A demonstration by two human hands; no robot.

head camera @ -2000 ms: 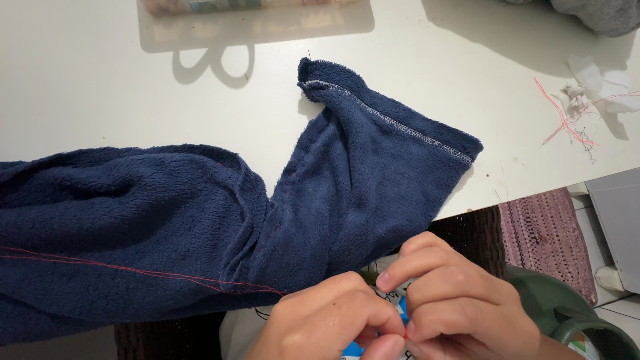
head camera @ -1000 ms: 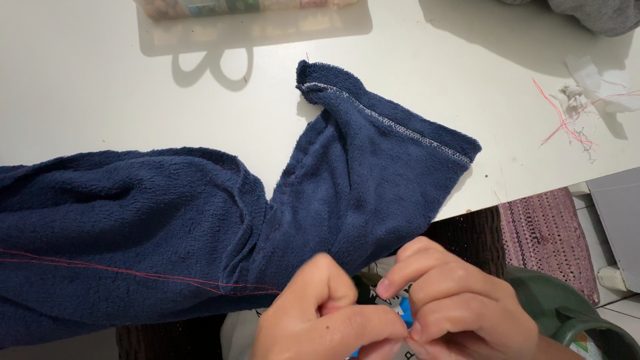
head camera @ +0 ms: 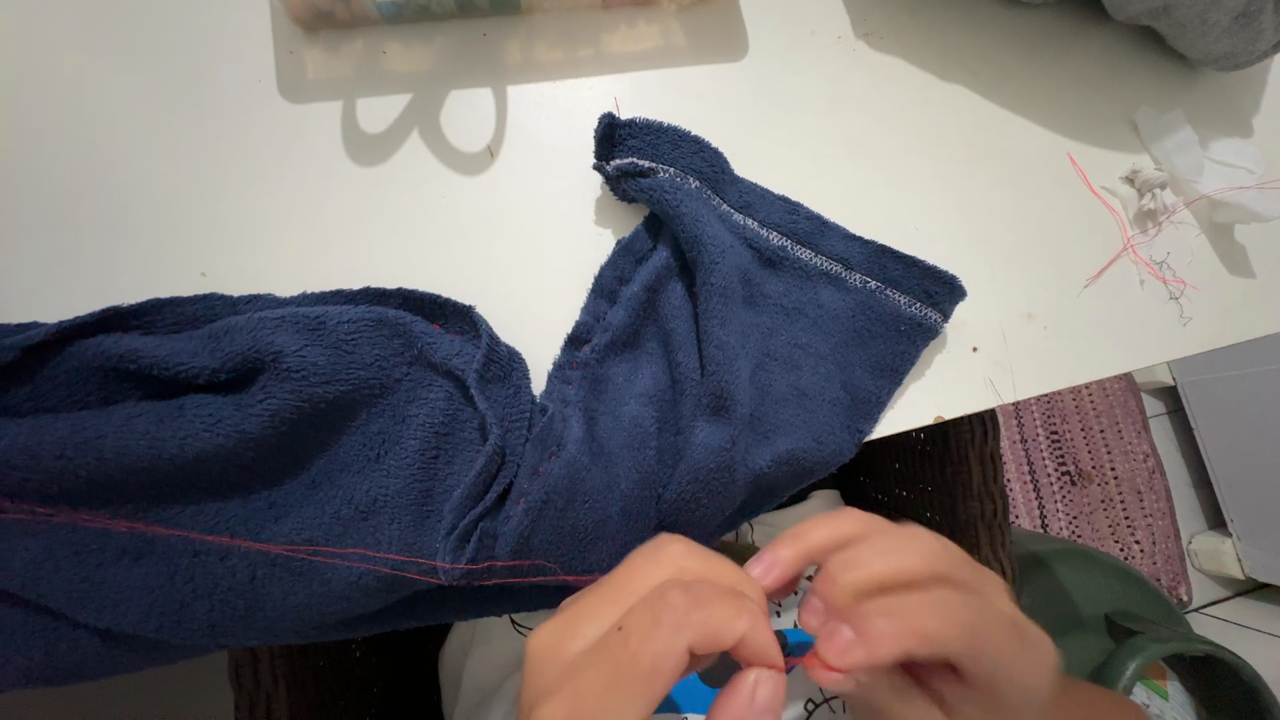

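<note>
Navy terry fabric [head camera: 700,360] with a white zigzag seam along its upper right edge lies over the white table and its near edge. A long red thread [head camera: 300,550] runs across the fabric toward my left hand [head camera: 650,630], which is at the bottom centre. Just right of it is my right hand [head camera: 900,610], fingers bent. A short bit of red thread [head camera: 800,660] shows between the fingertips of both hands, pinched by them. Whether a needle is there cannot be seen.
A clear plastic box [head camera: 510,50] stands at the table's [head camera: 150,160] far side, casting a shadow with two loops. At right lie thread scraps [head camera: 1125,240], white paper scraps [head camera: 1210,170] and grey cloth [head camera: 1210,25]. Below are a woven mat [head camera: 1090,480] and a green container [head camera: 1090,590].
My left hand's fingers have shifted and changed their bend near the right fingertips. Red thread now shows between the hands. The fabric lies much as before.
</note>
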